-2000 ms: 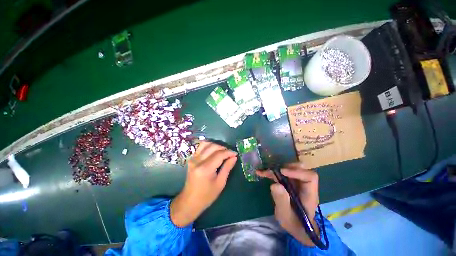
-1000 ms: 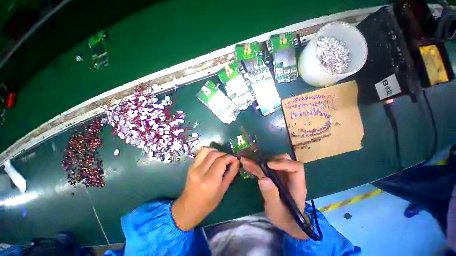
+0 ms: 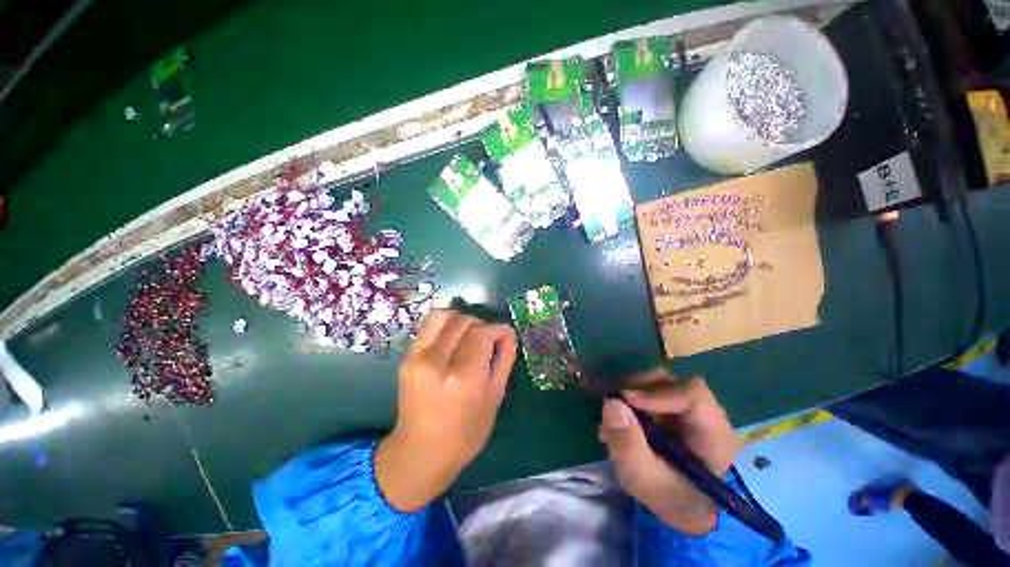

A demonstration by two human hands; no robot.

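Observation:
A small green circuit board (image 3: pixel 543 337) lies alone on the dark green bench in front of me. My right hand (image 3: pixel 669 445) holds a black pen-like soldering iron (image 3: pixel 700 474), its tip over the board's lower right end. My left hand (image 3: pixel 452 385) is just left of the board, fingers curled with thumb near the fingertips; whether something small is between them cannot be told. A pile of white parts with dark red bits (image 3: pixel 316 268) lies left of my left hand. A darker pile of small red-brown parts (image 3: pixel 166 332) lies further left.
Several overlapping boards (image 3: pixel 478 206) lie near the pale rail. A tan cardboard piece (image 3: pixel 733 266) with dark marks lies right of them, below a white tub (image 3: pixel 764 94) of tiny silvery pieces. A black box with a white label (image 3: pixel 889 181) stands right. The green belt (image 3: pixel 277 78) carries one board.
The iron first moved to the board's middle by my left fingertips, then back to its lower right end. My left hand has drawn slightly away. The board on the belt has shifted left.

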